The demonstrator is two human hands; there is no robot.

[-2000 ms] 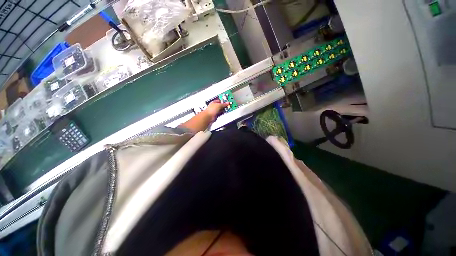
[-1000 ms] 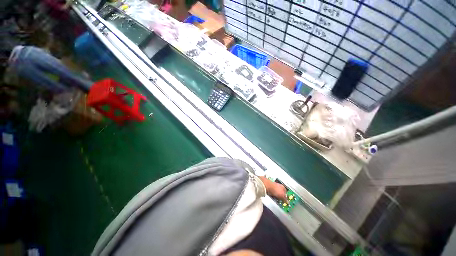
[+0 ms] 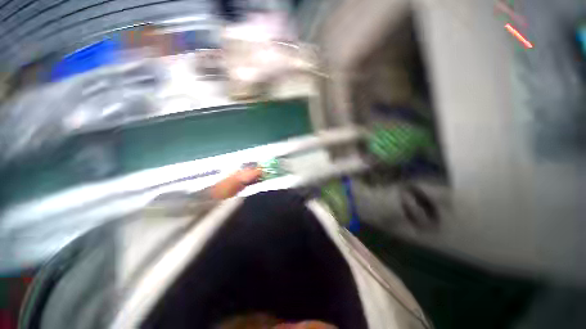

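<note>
The view is strongly blurred. My left hand reaches out over the pale conveyor rails, with its fingertips at the near end of a small green circuit board. The fingers appear closed on the board's edge; their exact grip is smeared. A larger green board panel lies further right, at the machine opening. My right hand is not in view.
The large pale machine stands at the right, with a dark handwheel low on it. Behind the rails are a green bench top, blurred clear boxes, a blue bin and pale bags.
The view swung left to the whiteboard and floor, then back to the machine, now blurred. My left hand stays at the small board on the rails throughout.
</note>
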